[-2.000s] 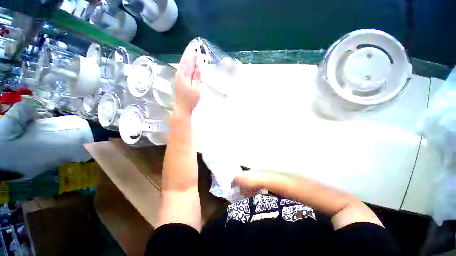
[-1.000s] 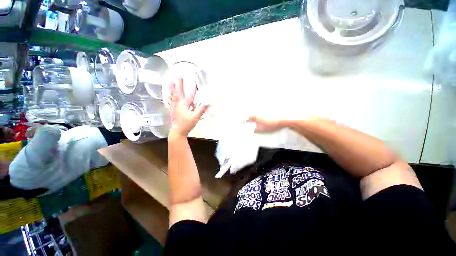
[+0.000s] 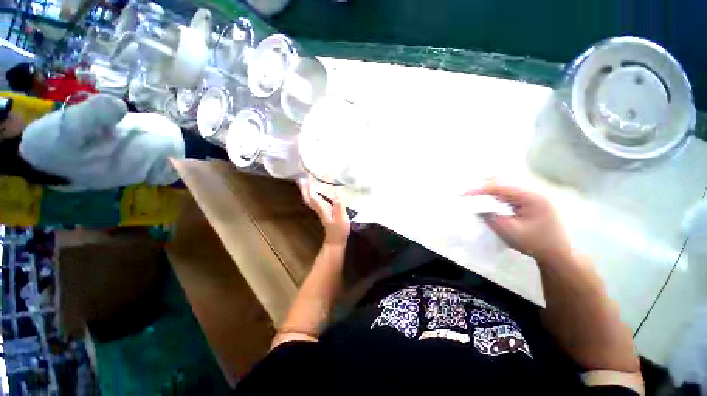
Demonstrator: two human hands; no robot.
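A pale, washed-out jar (image 3: 333, 143) stands at the left end of the white bench, beside the waiting jars. My left hand (image 3: 327, 213) is at its near edge with thumb and fingers apart; whether it grips the jar or film there cannot be told. My right hand (image 3: 531, 224) is at the middle of the bench and pinches a thin white poly bag (image 3: 492, 205) between thumb and fingers. The bag's outline is lost in the bright bench top. Another clear jar with a white slotted base (image 3: 632, 100) stands at the back right.
Several waiting jars (image 3: 248, 139) cluster at the left. An open cardboard carton (image 3: 240, 224) is below the bench. Another person's white-covered arm (image 3: 108, 143) is at the far left. White film (image 3: 694, 325) lies at the right edge. The dark green conveyor (image 3: 465, 23) runs behind.
My left hand has moved from the jar's top to its near edge. My right hand has moved right, away from my body, with the white bag. The camera view has also shifted.
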